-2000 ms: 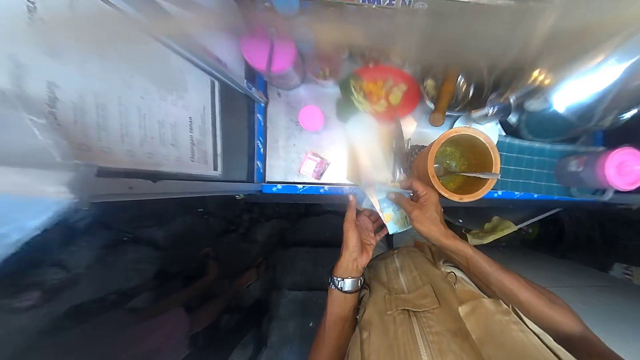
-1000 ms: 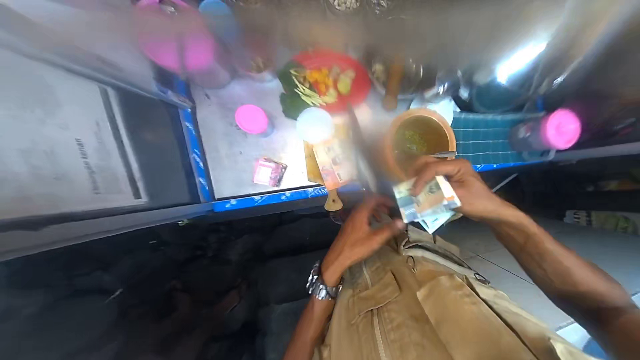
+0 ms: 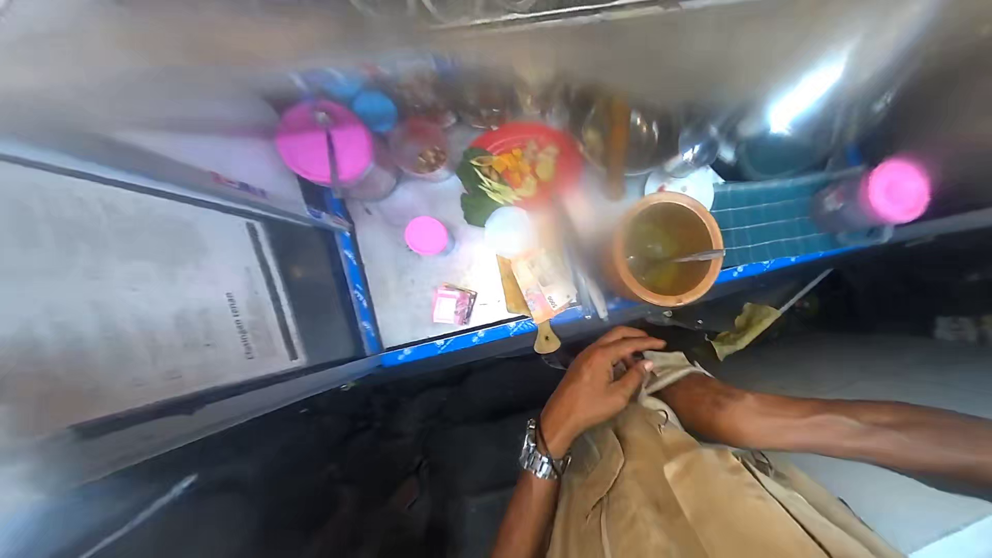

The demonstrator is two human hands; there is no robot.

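Observation:
My left hand, with a metal watch on its wrist, rests with bent fingers at the upper part of a tan garment that I wear. Its fingers touch the cloth; whether they pinch it I cannot tell. My right hand is hidden inside or behind the garment's fabric, and only the forearm shows. Beyond my left hand, banknotes lie on a wooden board whose handle sticks out over the counter's edge. The clay mortar with a spoon in greenish liquid stands to the right.
On the counter are a small pack, a pink-lidded container, a white round item and a red plate of cut vegetables. Pink-lidded jars stand at both sides. A blue-taped edge borders the counter.
My right hand, which held banknotes a second ago, has moved into or behind the garment, and those notes are out of sight. My left hand has stayed close to the garment.

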